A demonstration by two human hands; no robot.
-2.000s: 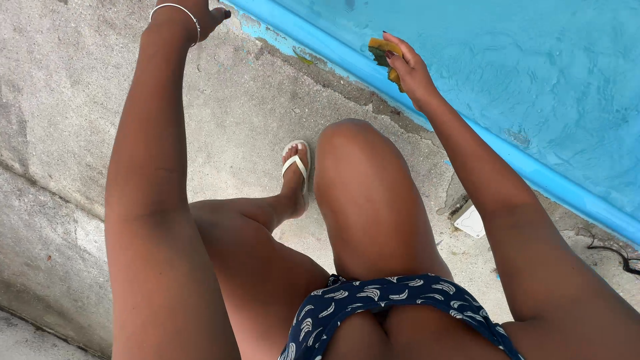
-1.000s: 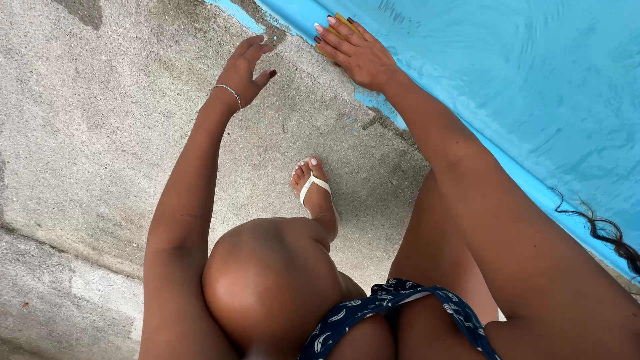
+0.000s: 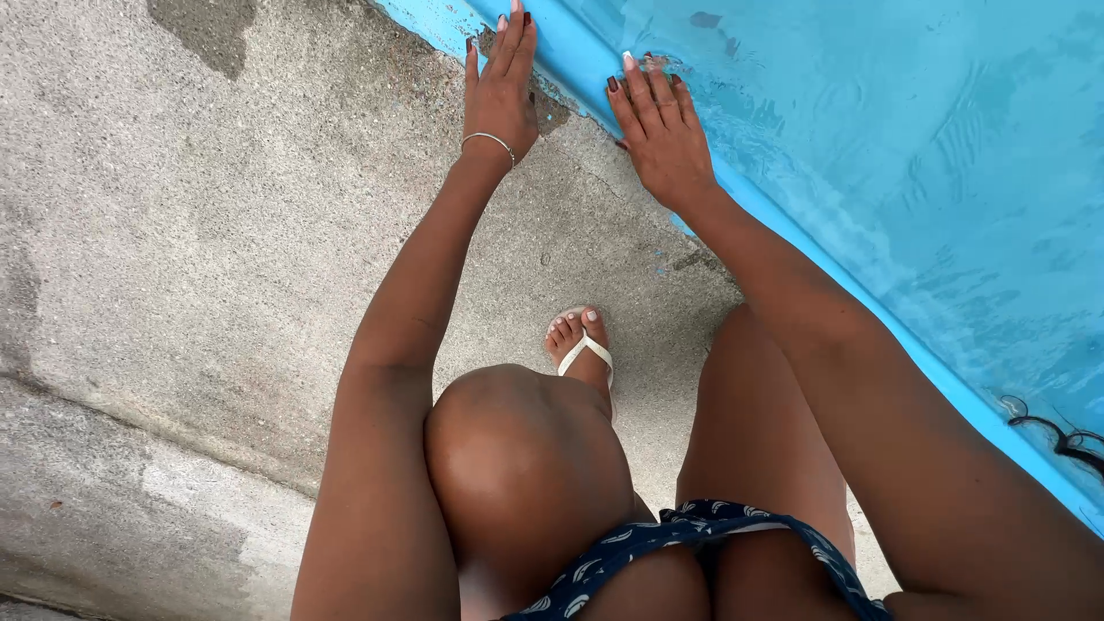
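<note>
My left hand (image 3: 504, 99), with a thin bracelet at its wrist, reaches over the pool's blue rim (image 3: 573, 43), fingers stretched out and nothing seen in it. To its right, my right hand (image 3: 662, 134) lies palm down over the same rim, its fingertips at or just under the pool water (image 3: 906, 172). The palm is hidden, so whether something is under it cannot be told.
Rough concrete paving (image 3: 259, 198) runs along the pool, with a damp patch (image 3: 207, 30) at the top left. My foot in a white flip-flop (image 3: 586, 349) stands on it, near my bent knee. Dark curly hair strands (image 3: 1065, 444) hang over the rim at the right.
Two seconds ago my right hand held a yellow and green sponge-like piece above the rim; a yellow bit showed under it one second ago. My left hand has moved onto the rim beside the right.
</note>
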